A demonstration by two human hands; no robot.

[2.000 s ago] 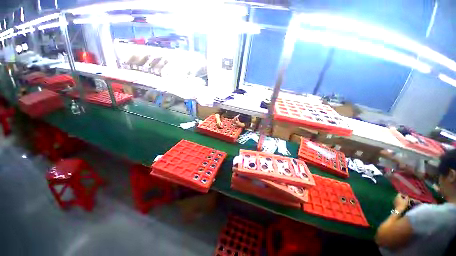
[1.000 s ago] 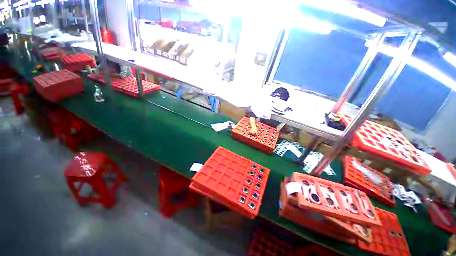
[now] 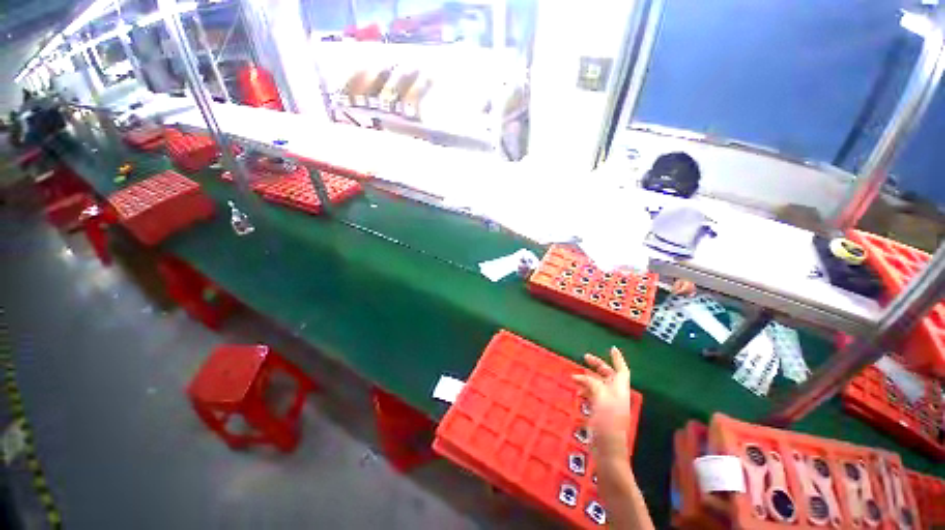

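A red compartment tray (image 3: 508,409) lies on the green bench in front of me, on top of another red tray. Small dark units with pale rims (image 3: 569,494) sit in pockets along its right side; the visible left pockets are empty. A white slip (image 3: 449,389) sticks out at its left edge. One bare hand, which I take as my right hand (image 3: 605,393), reaches in from the bottom edge over the tray's right side. Its fingers are apart and no held object shows. It hides some pockets. Whether it touches the tray I cannot tell. My left hand is not in view.
Stacked orange-red trays (image 3: 725,435) with long cut-outs stand at the lower right. A part-filled tray (image 3: 593,288) and perforated white sheets (image 3: 762,362) lie farther back. A dark-haired person (image 3: 671,176) is behind the white shelf. A metal post (image 3: 860,362) slants at right. A red stool (image 3: 230,375) stands left.
The view has shifted left and closer, so the trays appear larger and farther right. My hand has come in over the near tray. The other person's hand has left the far tray's middle.
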